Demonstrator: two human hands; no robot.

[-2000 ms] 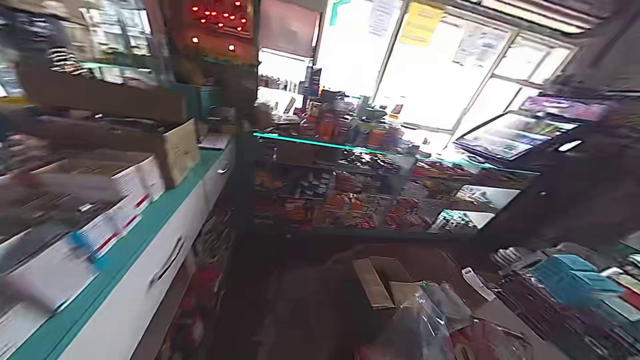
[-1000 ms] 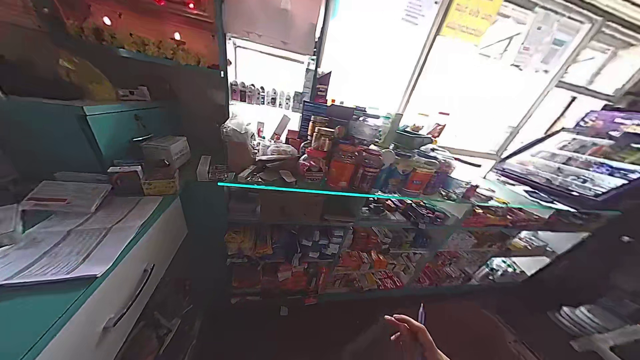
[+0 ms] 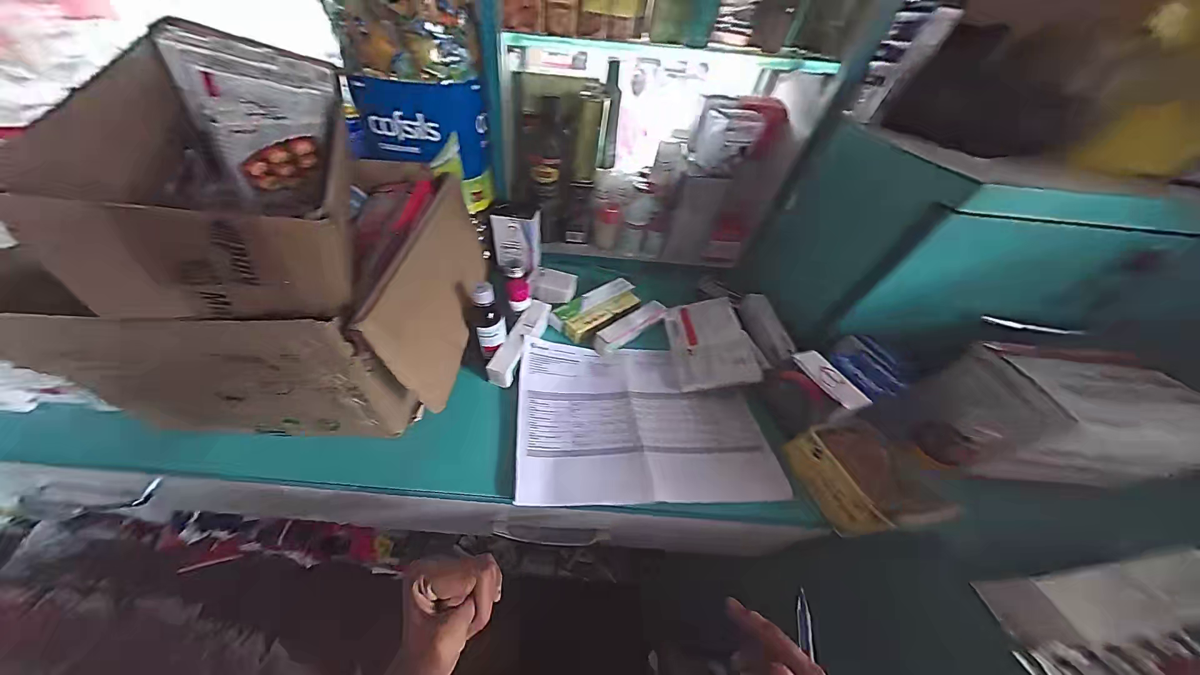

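Observation:
My left hand [image 3: 454, 592] is curled into a loose fist at the lower middle, in front of the counter, with nothing seen in it. At the bottom edge, right of centre, my right hand [image 3: 771, 642] is partly cut off, with a pen [image 3: 804, 621] upright at its fingers. Beyond both hands a printed paper sheet [image 3: 591, 469] lies creased on the teal counter. A white packet with a red stripe [image 3: 710, 345] rests on its upper right part. Small medicine boxes [image 3: 630, 327] and a dark syrup bottle [image 3: 487, 322] stand or lie behind the sheet.
Open cardboard boxes [image 3: 234, 370] cover the counter's left side. Behind is a lit glass cabinet [image 3: 656, 58] with bottles. A yellow box [image 3: 837, 480] and papers [image 3: 1097, 412] lie to the right. A drawer handle [image 3: 551, 534] sits on the counter's front, below the sheet.
The view has swung to the counter with the sheet. My left hand has come into view; my right hand, seen with the pen one second ago, remains at the lower edge.

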